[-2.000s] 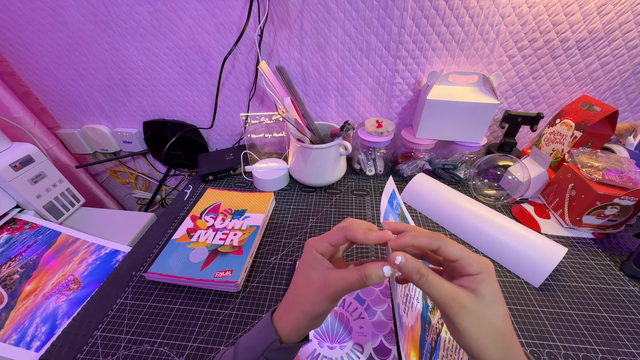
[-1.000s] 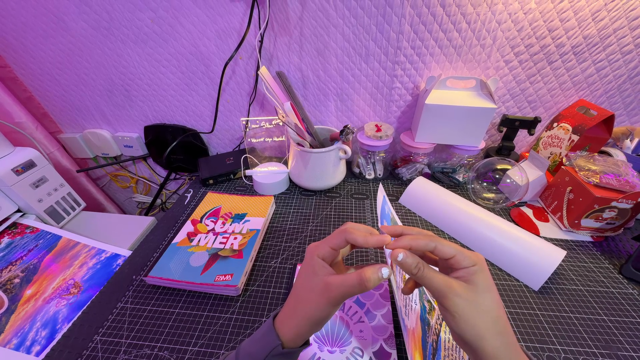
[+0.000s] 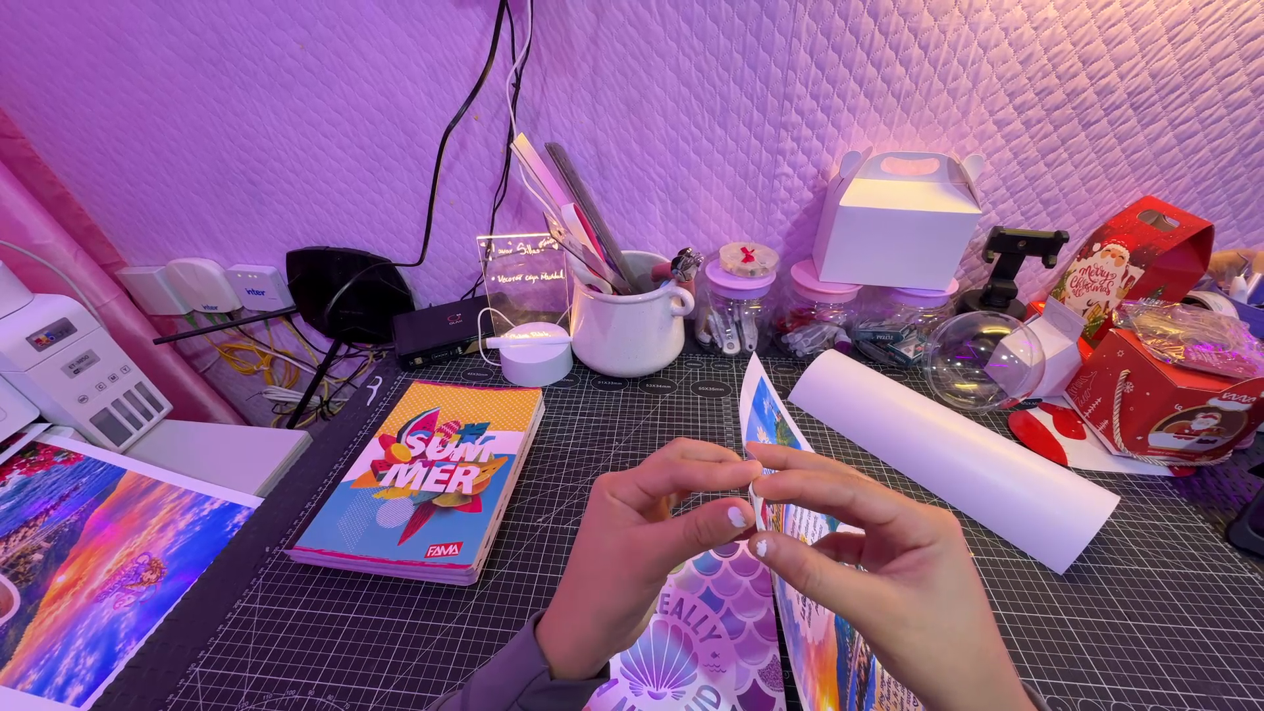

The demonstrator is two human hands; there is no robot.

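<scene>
Both my hands meet above the black cutting mat. My left hand and my right hand pinch the white edge of a printed sheet between thumbs and fingertips. The sheet stands partly upright, its colourful print facing right, with its lower part behind my right hand. Under my hands lies a purple mermaid-scale print with a shell design, partly hidden by my left hand.
A stack of notebooks lies left, a white paper roll right. Behind stand a white ceramic pot, lidded jars, a white box and red Christmas boxes. Another print lies far left.
</scene>
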